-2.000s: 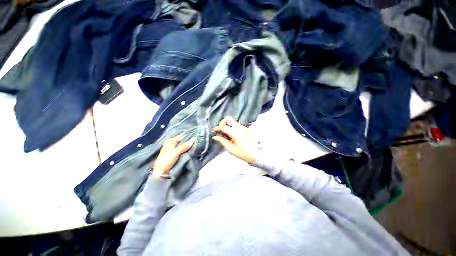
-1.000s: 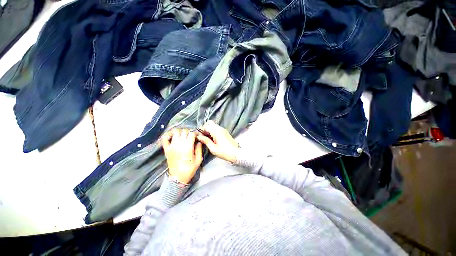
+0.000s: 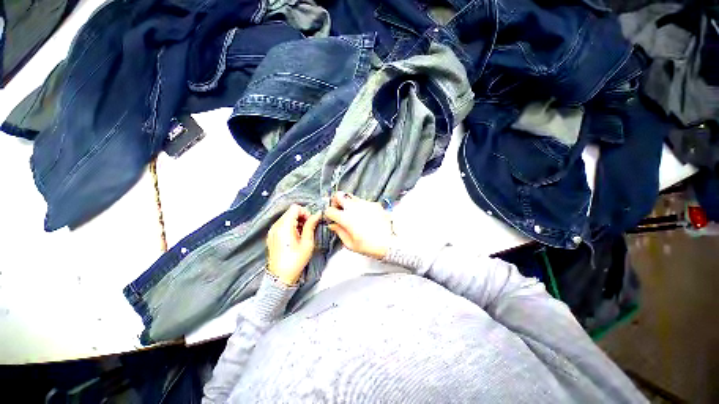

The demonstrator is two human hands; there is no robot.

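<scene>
A denim garment (image 3: 213, 276) lies across the table edge in front of me, its pale grey-green inside up. Its dark blue placket (image 3: 251, 199) with small silvery studs runs along the left side. My left hand (image 3: 290, 243) pinches the pale cloth near a seam. My right hand (image 3: 356, 226) pinches the same cloth right beside it, fingertips almost touching. The exact bit between the fingertips is too small to tell. I cannot make out a tool in the right fingers.
Dark blue denim garments (image 3: 544, 47) are heaped beyond my hands and at the left. A black tag (image 3: 183, 136) lies near the joint of the white tabletop (image 3: 71, 300). Grey and black garments (image 3: 670, 55) are at the far right. A green-edged bin (image 3: 615, 323) stands below.
My left hand has turned from lying over the cloth to a fingertip pinch. My right hand stays close beside it. The whole view has shifted slightly.
</scene>
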